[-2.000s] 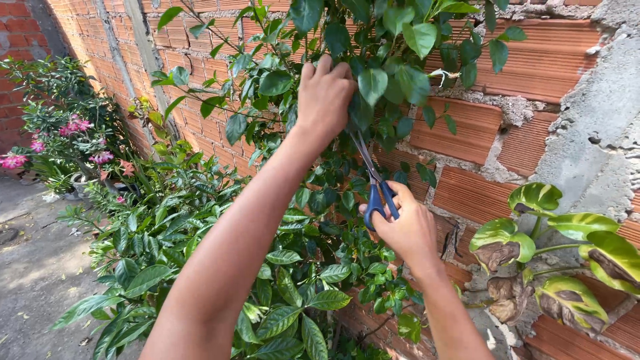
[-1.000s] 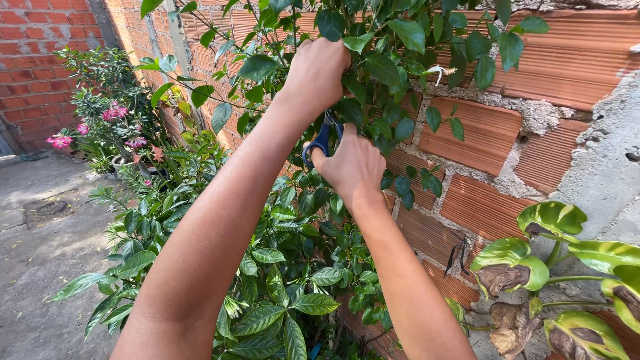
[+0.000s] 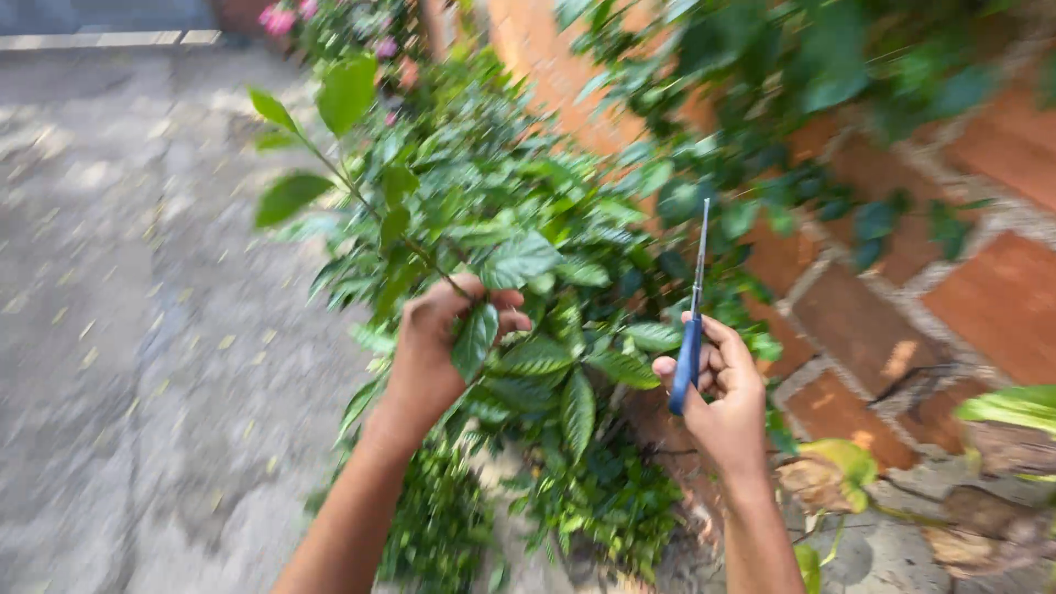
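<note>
My left hand (image 3: pixel 437 342) grips a leafy green stem (image 3: pixel 363 202) that reaches up and to the left, with one leaf hanging beside the fingers. Blue-handled scissors (image 3: pixel 687 363) are in my right hand (image 3: pixel 726 388), their blades pointing up and seen nearly edge-on, so they look closed. Between and behind both hands grows a bush with large ribbed leaves (image 3: pixel 536 359). The climbing plant (image 3: pixel 742 74) hangs against the wall above my right hand. The picture is partly blurred.
An orange hollow-brick wall (image 3: pixel 874 322) with rough mortar runs along the right. Concrete ground (image 3: pixel 198 330) with scattered small leaves lies at the left. Pink flowers (image 3: pixel 277 20) stand at the top, and a variegated plant with browned leaves (image 3: pixel 1011 437) at the lower right.
Both hands have come away from the climbing plant and moved apart, the left now holding a stem out to the left. The view has swung down and left.
</note>
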